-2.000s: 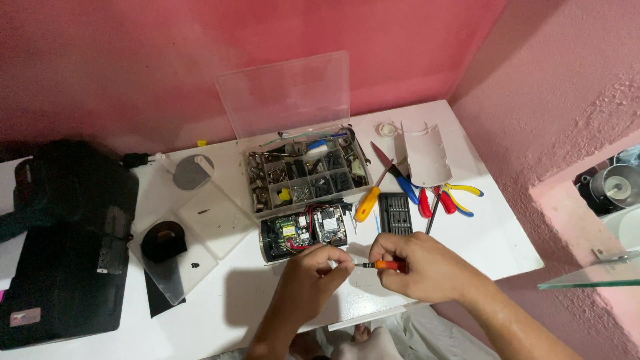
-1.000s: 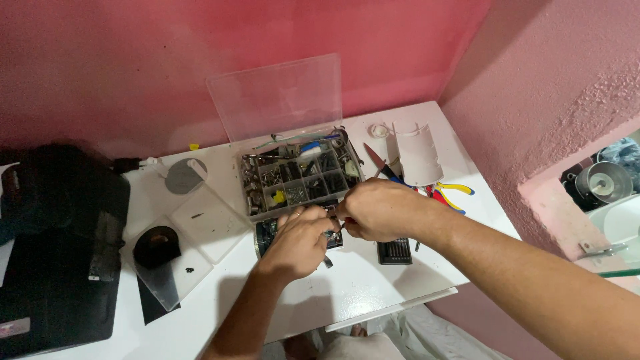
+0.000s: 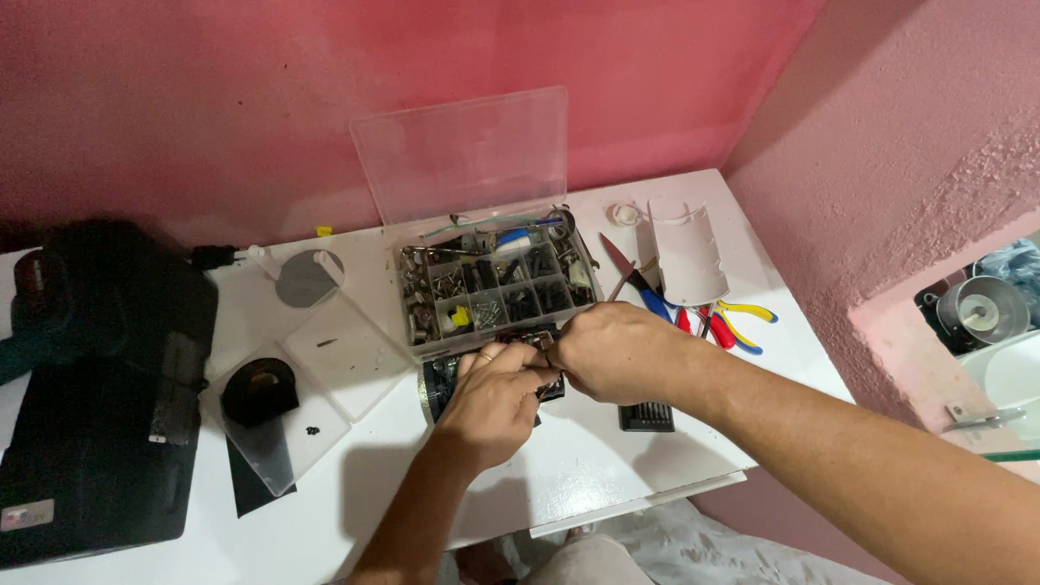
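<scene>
An opened electronic device in a black housing lies in front of the parts organizer, its circuit board mostly covered by my hands. My left hand is over the device, its bent fingers near the right hand's fingertips; whether they grip anything is hidden. Just to the right, my right hand is closed around a small screwdriver, largely hidden in the fist, with a dark part of it showing at the fingertips over the device. A black bit case lies partly under the right wrist.
Behind the device stands a clear compartment organizer with screws and small parts, lid raised. To the right lie pliers, a red-bladed tool and a curved white cover. A clear plastic case and black equipment are at left.
Two seconds ago both hands were in front of the device with the red-orange screwdriver between them. They have moved up over the device, and the screwdriver is now mostly hidden.
</scene>
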